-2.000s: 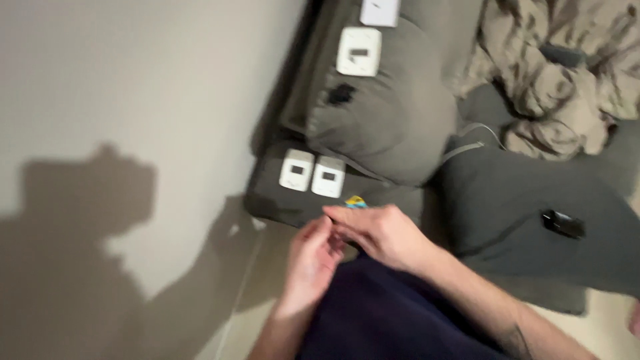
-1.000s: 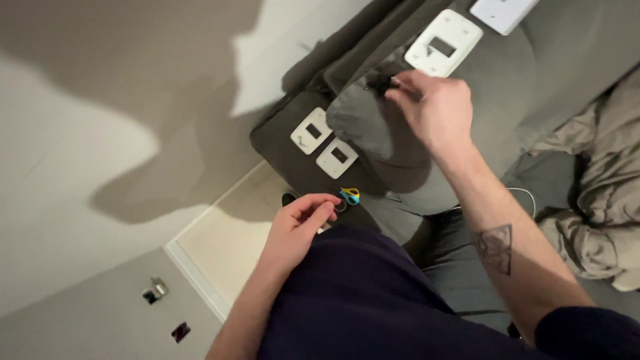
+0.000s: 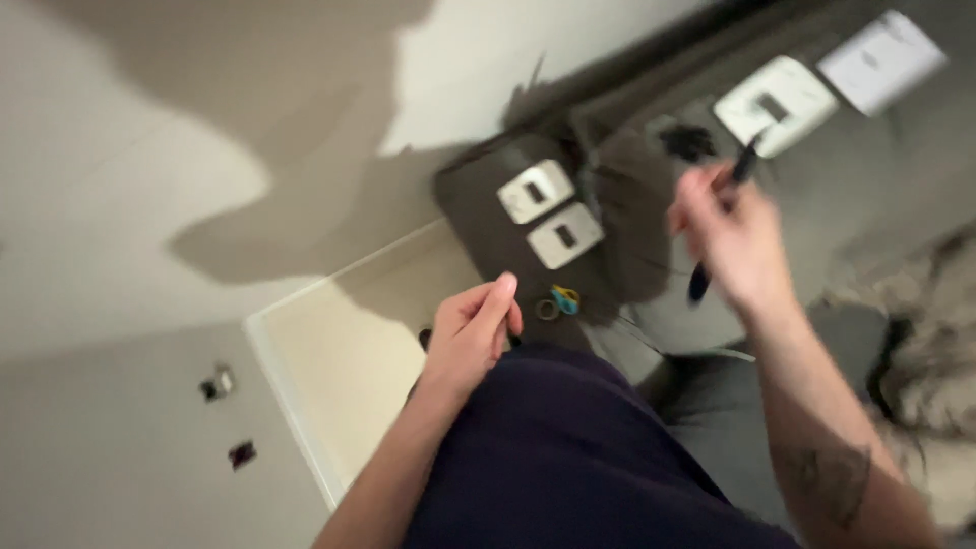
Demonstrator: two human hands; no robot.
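Note:
My right hand (image 3: 728,236), blurred, holds a dark, slim screwdriver-like tool (image 3: 746,162) that points up toward a white wall plate (image 3: 797,91) on the sofa. A small pile of black pieces (image 3: 688,142) lies just above that hand. My left hand (image 3: 476,324) is in front of my dark shirt, thumb against curled fingers; whether something small is pinched there cannot be told. Two more white plates with rectangular openings (image 3: 521,204) (image 3: 581,248) lie side by side on the sofa's dark end. Yellow and blue scissors (image 3: 566,300) and a roll of tape (image 3: 547,309) are right of my left hand.
A flat white piece (image 3: 865,72) lies at the upper right. The grey sofa (image 3: 884,175) holds crumpled patterned fabric (image 3: 934,343) and a thin pale cable (image 3: 724,353). At left, the wall (image 3: 99,442) has two small openings with fittings (image 3: 218,383) (image 3: 242,455).
My right hand, at the black pile a second ago, is now lower and holds the dark tool. Two seconds ago both hands were together. The view has turned.

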